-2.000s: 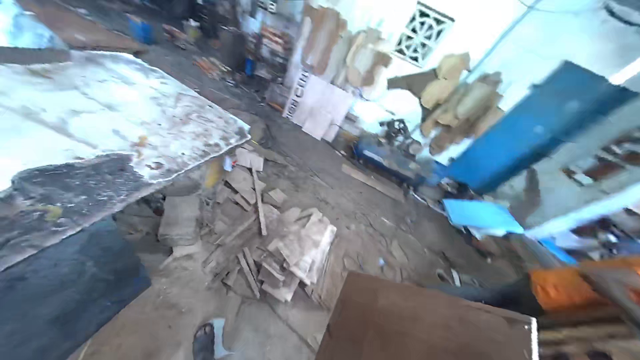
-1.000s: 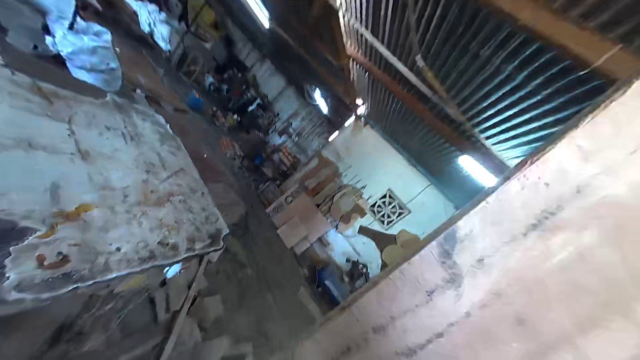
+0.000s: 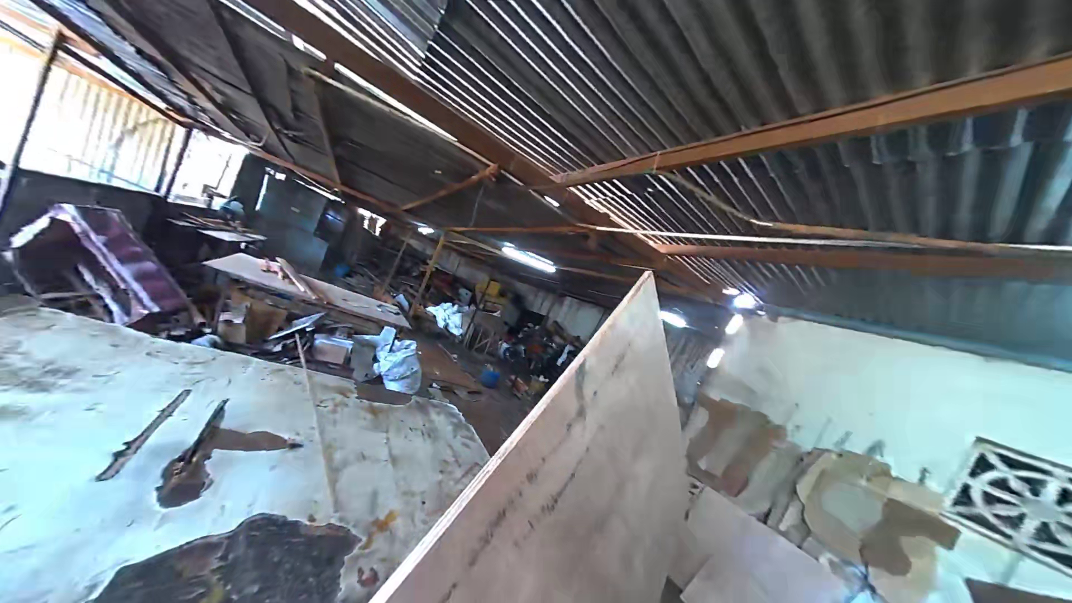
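Neither of my hands shows in the head view, so what they hold or touch is hidden. A large pale wooden panel [image 3: 578, 469] rises from the bottom edge near the middle, tilted, with one corner pointing up toward the roof. To its left spreads a worktable [image 3: 251, 394] with a worn, whitish, stained top. Dark, narrow torn-looking strips [image 3: 142, 435] lie or show on that top, and a large dark patch marks its near edge.
Beyond the worktable stands another long table [image 3: 335, 293] with wood pieces on it. A white sack [image 3: 397, 362] sits beside cluttered boxes. Cut board shapes [image 3: 863, 502] lean against the right wall, near a patterned vent [image 3: 1017, 502]. Roof beams cross overhead.
The view has swung up and left, bringing in the roof and the far tables. The pale panel, lower right one second ago, now stands near the middle with its corner upward.
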